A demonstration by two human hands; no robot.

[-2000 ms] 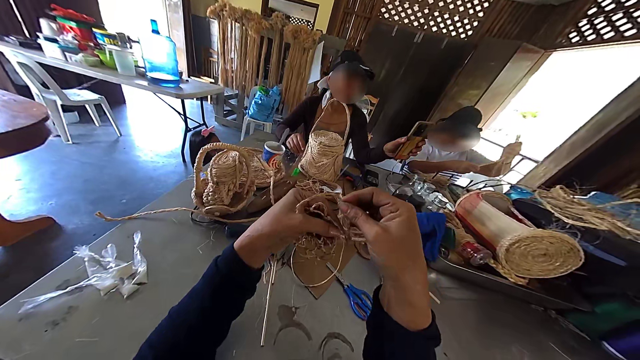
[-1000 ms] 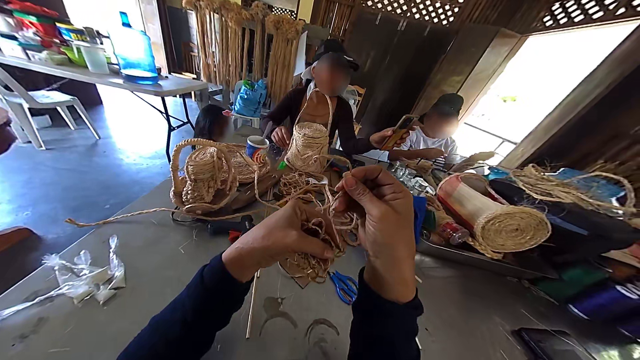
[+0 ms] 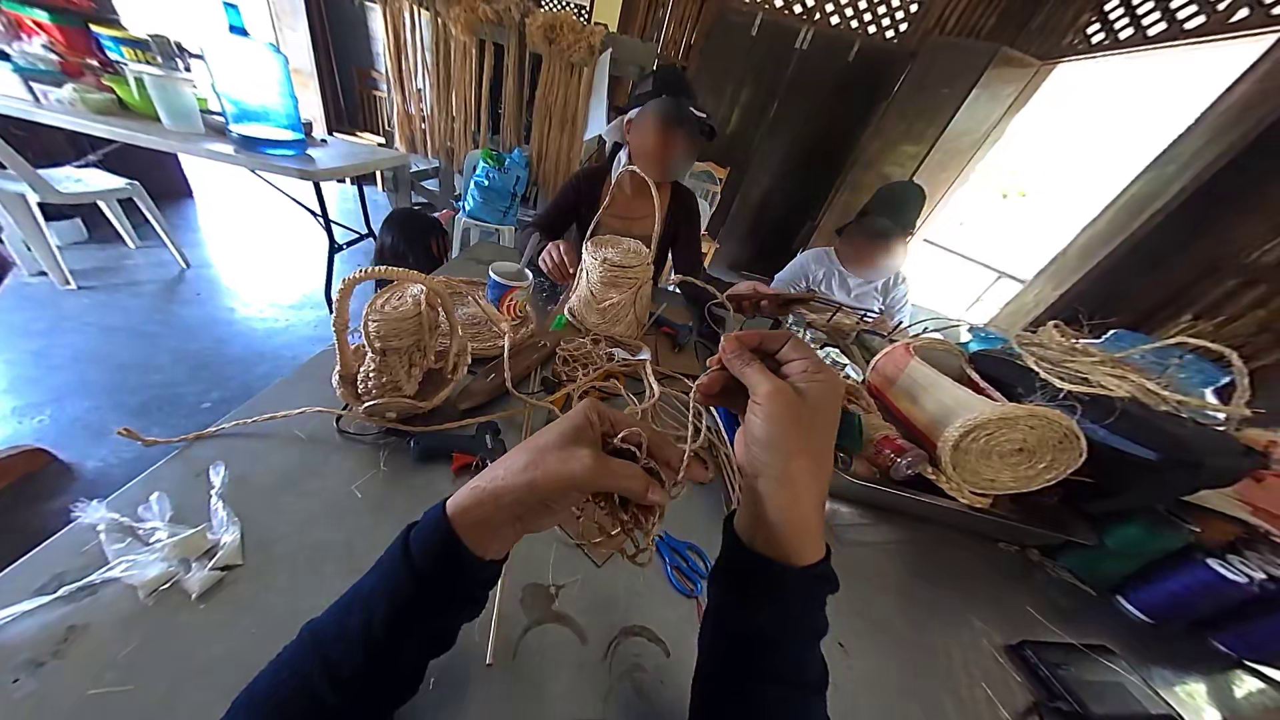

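Observation:
My left hand [image 3: 575, 475] is closed around a tangled bundle of thin braided fibre cord [image 3: 625, 505] above the table. To its right, my right hand [image 3: 780, 430] pinches a strand of the cord between thumb and fingertips, and a length runs down from there to the bundle. Blue-handled scissors [image 3: 684, 566] lie on the table below my hands. A coiled-rope basket with a tall handle [image 3: 612, 285] stands beyond them. On the left sits another rope piece with a braided loop handle [image 3: 400, 340], beside a black glue gun [image 3: 460, 445].
Small plastic bags [image 3: 185, 550] lie at left. A printed paper cup [image 3: 509, 290] stands near the rope pieces. A tray [image 3: 960, 515] at right bears a rope-covered cylinder [image 3: 1010, 445]; a dark phone-like device [image 3: 1090, 680] is nearer. One person [image 3: 640, 200] and another [image 3: 850, 275] are across the table.
My right hand has moved up and away from my left hand, and a longer stretch of cord now shows between them. The bundle remains in my left hand.

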